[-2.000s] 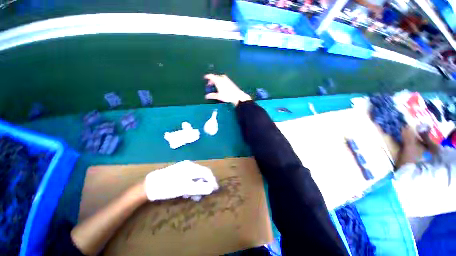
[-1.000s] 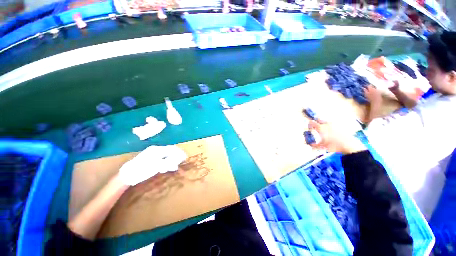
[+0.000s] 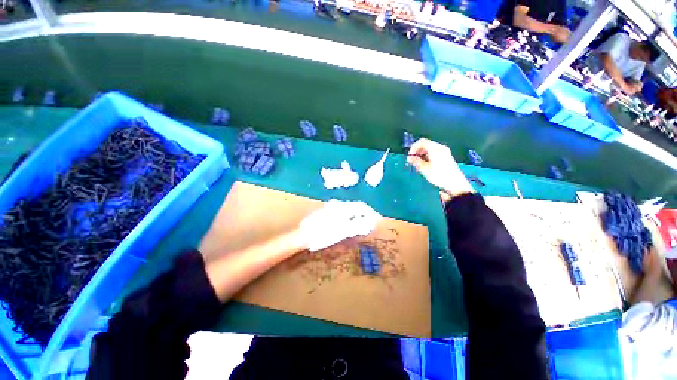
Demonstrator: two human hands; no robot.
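Observation:
A blue-grey block [image 3: 370, 260] lies on the tan cardboard mat [image 3: 260, 215], just right of and below my left hand. My left hand [image 3: 340, 225], in a white glove, rests over the mat with fingers curled; whether it holds anything is hidden. My bare right hand [image 3: 439, 165] is beyond the mat near the belt's edge, its fingertips pinched on a small thin dark piece. A pile of blocks [image 3: 256, 154] sits beyond the mat's upper left. The second mat [image 3: 531, 237] carries a row of blocks [image 3: 572, 264] at right.
A blue bin [image 3: 211, 159] of black straps [image 3: 82, 208] stands at left. A white crumpled wipe [image 3: 340, 176] and a pointed squeeze bottle [image 3: 376, 172] lie beyond the mat. The green belt [image 3: 223, 70] carries spaced blocks. Blue trays [image 3: 482, 85] stand across it. A person's arm [image 3: 653, 278] is at right.
My right hand has left the right mat for the belt's edge. A block now lies on the tan mat. The view has swung left, showing more of the strap bin.

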